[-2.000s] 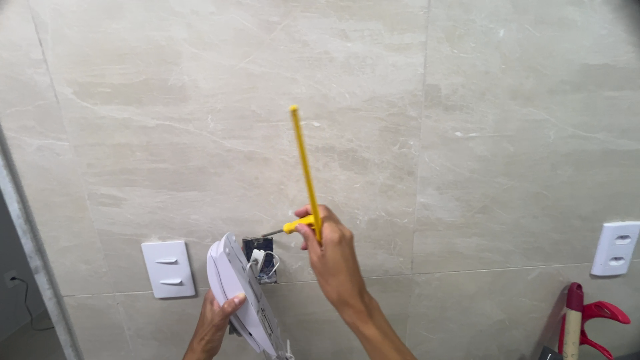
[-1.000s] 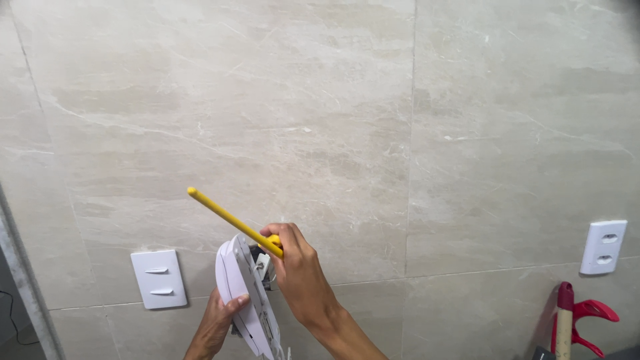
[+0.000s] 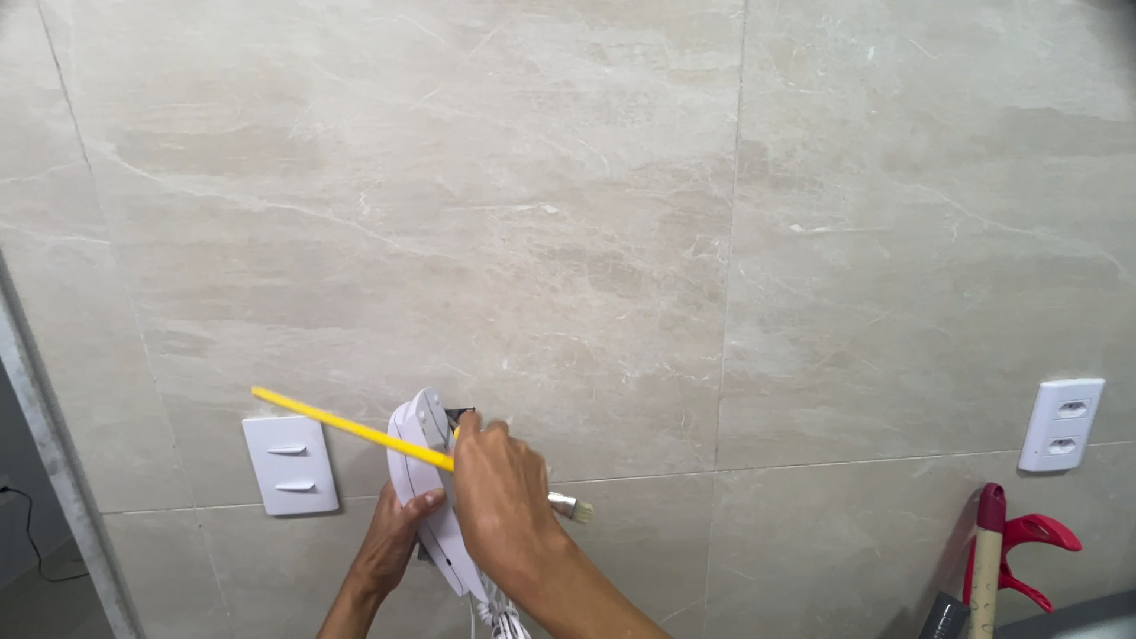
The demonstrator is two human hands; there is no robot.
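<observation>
My left hand grips a white plastic device, seen nearly edge-on and tilted away from the tiled wall, with its thumb on the edge. White cords hang below it. My right hand is closed around a yellow-handled paintbrush, whose long yellow handle points up and left across the device; the metal collar and pale bristles stick out on the right. A bit of yellow also shows at the right fingertips, near the dark wall opening, which is mostly hidden.
A white double switch plate is on the wall at left, and a white double socket at far right. Below the socket are a wooden handle with a dark red end and a red plastic object. A door frame edge stands at far left.
My right hand has moved in against the device, and the yellow handle has swung from nearly upright to slanting left. The bristles now show. My left hand still holds the device.
</observation>
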